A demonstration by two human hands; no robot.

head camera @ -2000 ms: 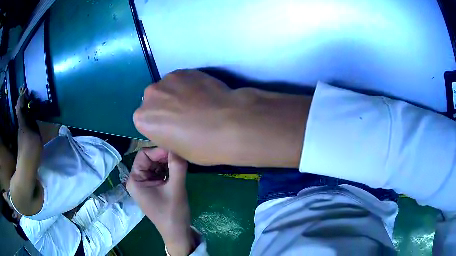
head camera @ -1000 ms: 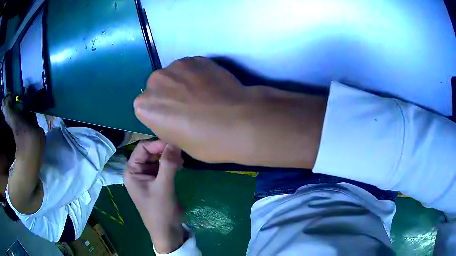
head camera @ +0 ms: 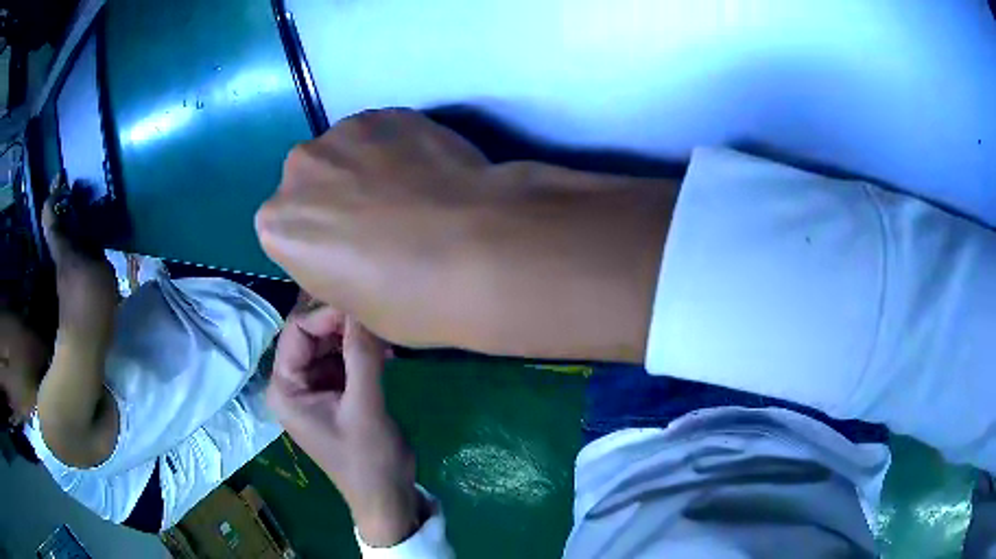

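Observation:
A large display panel point(head camera: 677, 66) with a shiny white face and a thin black frame point(head camera: 297, 66) lies on the green bench top. My right hand point(head camera: 382, 218) reaches across from the right over the panel's near left corner, back of the hand up, fingers curled and hidden beneath it. My left hand point(head camera: 333, 404) is below it at the bench's near edge, thumb and fingers brought together close to the right hand. Whatever is between the fingertips of either hand is hidden or too small to tell. The panel corner is hidden under my right hand.
The green bench top point(head camera: 197, 109) runs to the left. Another panel point(head camera: 82, 120) lies at its far left. A co-worker in a white top point(head camera: 186, 360) sits at the left, one arm on the bench near that panel. A brown cardboard box point(head camera: 224, 530) stands on the floor at lower left.
My right hand has shifted slightly left and up in view, with my left hand staying close below it. The co-worker's arm has moved a little to the right in view.

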